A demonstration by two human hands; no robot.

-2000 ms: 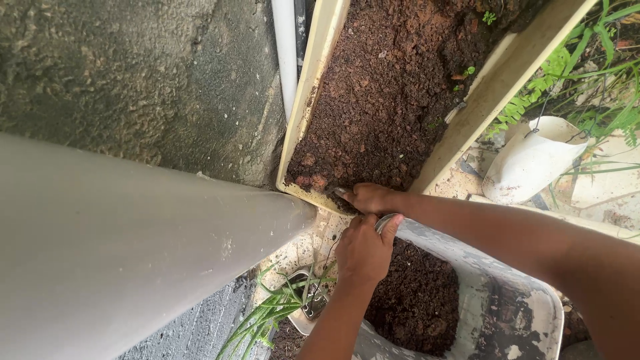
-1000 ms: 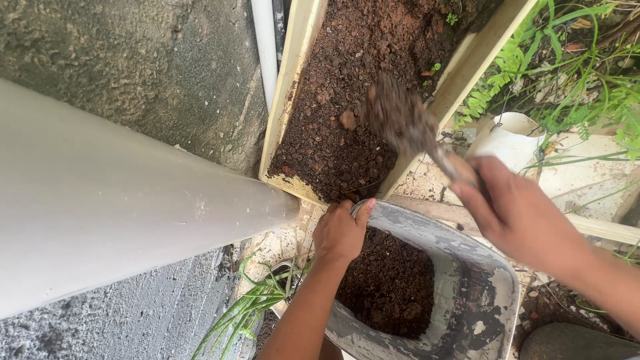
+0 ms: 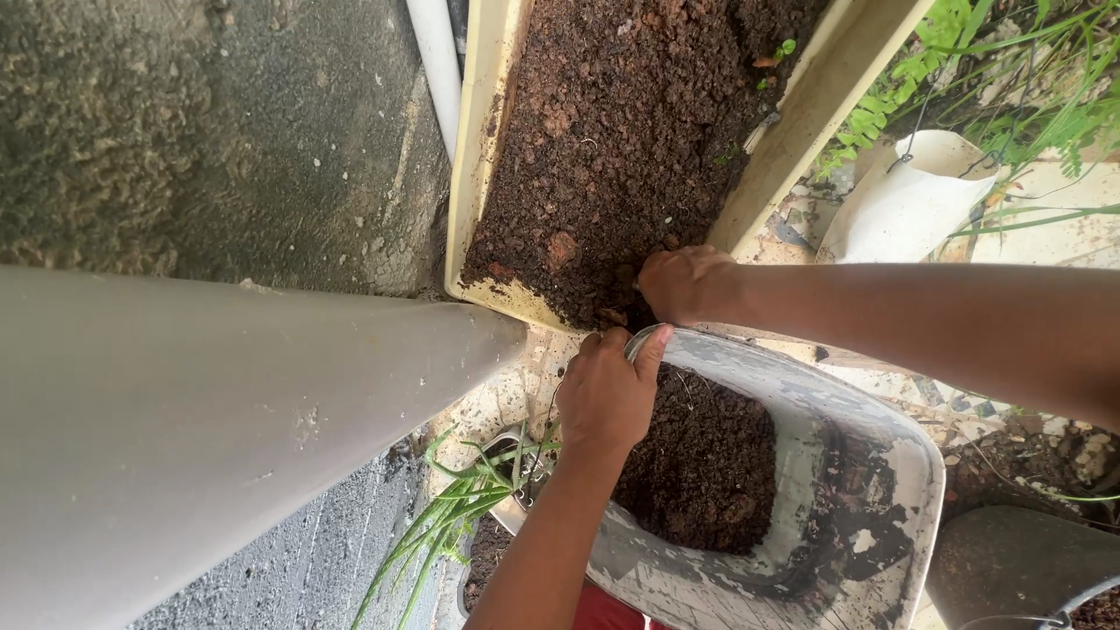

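My left hand (image 3: pixel 608 385) grips the rim of a paint-stained plastic tub (image 3: pixel 862 525), thumb over the edge. Dark soil (image 3: pixel 700 464) lies in the tub. The tub's rim stands against the near end of a long cream planter box (image 3: pixel 516 306), which holds brown, crumbly soil (image 3: pixel 604 149). My right hand (image 3: pixel 687 284) is closed and low at the planter's near right corner, against the soil. The hand trowel seen in it a second ago is almost wholly hidden by the fingers and soil.
A thick grey pipe (image 3: pixel 262 394) crosses the left side, beside a rough wall (image 3: pixel 219 131). Below the tub's left side are a long-leaved green plant (image 3: pixel 455 499) and a pot. At right are a white hanging container (image 3: pixel 910 197), ferns (image 3: pixel 875 114) and a dark bucket (image 3: pixel 1006 560).
My right hand has moved left and down from over the planter's right edge, where it held the soil-covered trowel, to the near corner. My left hand has stayed on the tub's rim.
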